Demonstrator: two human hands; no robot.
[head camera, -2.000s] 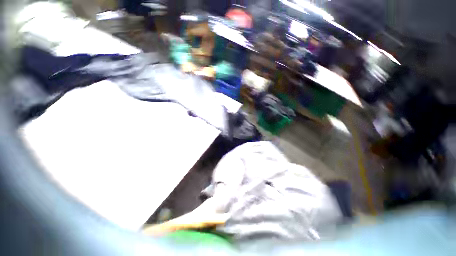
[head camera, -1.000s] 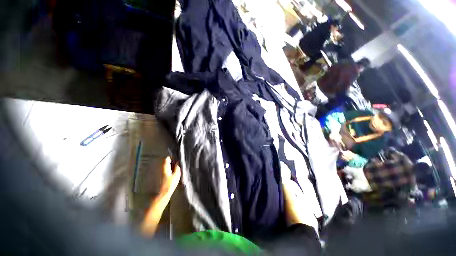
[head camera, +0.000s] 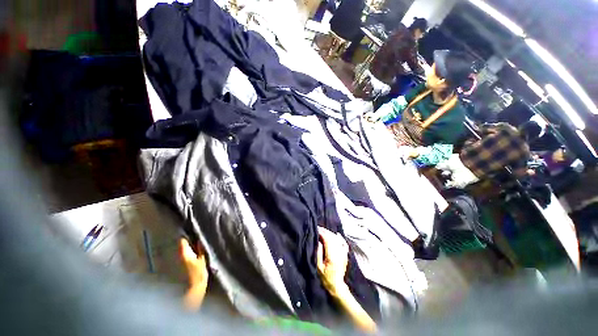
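Note:
A navy and grey button-front shirt (head camera: 262, 177) lies spread on the long table, its row of pale buttons running down toward me and its collar end away from me. My left hand (head camera: 194, 269) is at the shirt's left edge, near the small side table; whether it grips the cloth I cannot tell. My right hand (head camera: 333, 260) lies on the navy front panel, fingers partly hidden at a fold, so its grip is unclear. More navy and grey garments (head camera: 197, 56) lie beyond and to the right.
The side table (head camera: 124, 223) at the left holds dark-tipped snips (head camera: 92, 237) and a thin blue stick (head camera: 148, 251). A blue crate (head camera: 111, 60) with dark cloth is at upper left. A person in an apron (head camera: 433, 115) is across the table; a dark mesh basket (head camera: 459, 235) is at right.
The view has turned, and the shirt and side table appear further left and lower. My right hand, mostly hidden a second ago, now shows on the navy panel.

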